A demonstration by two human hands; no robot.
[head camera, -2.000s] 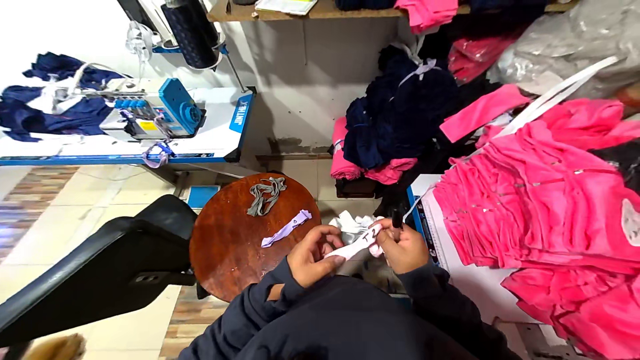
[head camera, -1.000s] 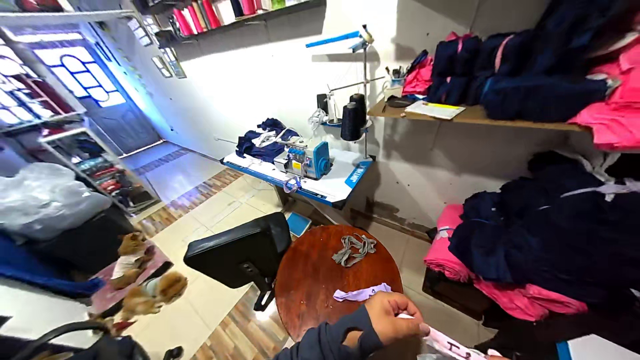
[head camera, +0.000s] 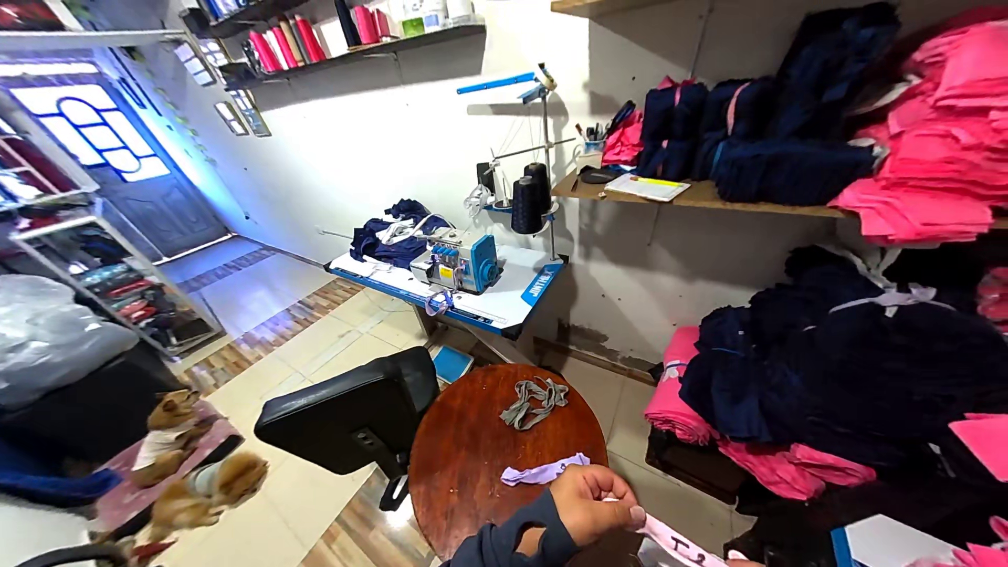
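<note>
My left hand [head camera: 594,504], in a dark sleeve with a thumb hole, pinches one end of a pale pink fabric strip [head camera: 677,542] that bears black writing. Only a fingertip of my right hand [head camera: 739,557] shows at the bottom edge, by the strip's other end; its grip is hidden. Just past my left hand a lilac fabric strip [head camera: 539,472] lies on the round wooden stool [head camera: 472,441]. Farther back on the same top sits a tangle of grey strips [head camera: 531,403].
A black chair [head camera: 346,409] stands left of the stool. Behind are an overlock sewing machine [head camera: 457,264] on its table and a shelf [head camera: 787,206] of folded garments. Bundles of navy garments [head camera: 835,362] lie at right. Two dogs [head camera: 209,496] rest at lower left.
The view has swung left and up toward the room since two seconds ago. Both hands were fully visible on the white strip then; now most of my right hand is out of frame.
</note>
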